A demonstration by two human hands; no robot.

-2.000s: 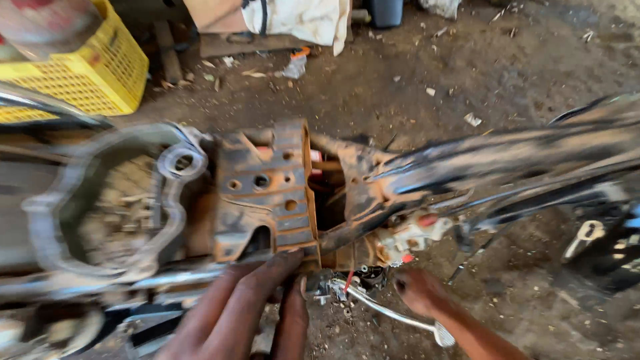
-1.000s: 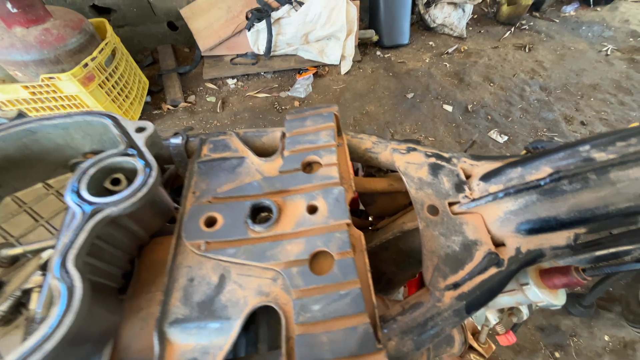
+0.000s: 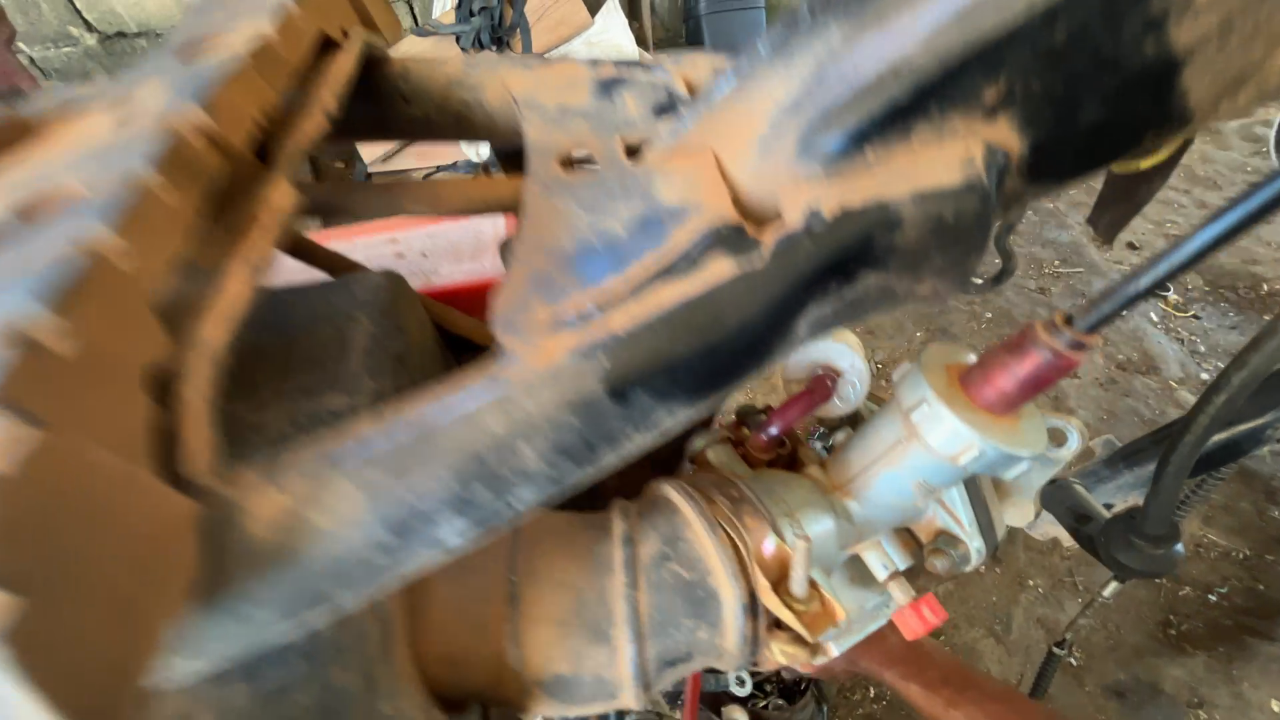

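Observation:
A carburetor (image 3: 900, 470) of pale metal sits at the lower right, with a red cap on a small fitting and a dark red sleeve where a black cable (image 3: 1180, 255) enters. A dusty rubber intake boot (image 3: 620, 600) joins it from the left, with a clamp around the joint. Below the carburetor shows what looks like my right forearm (image 3: 930, 675); its hand is hidden behind the parts, so its grip cannot be told. My left hand is out of view. The dusty motorcycle frame (image 3: 640, 370) runs diagonally above, partly blurred.
A rusty bracket (image 3: 110, 420) fills the left side. At the right hang a black hose (image 3: 1210, 410) and a cable with a spring. Dirt ground (image 3: 1060, 320) with scattered debris lies beyond. A dark bin (image 3: 725, 25) stands at the top.
The view has moved much nearer to the frame and carburetor. My left hand, on the bracket two seconds ago, is out of view.

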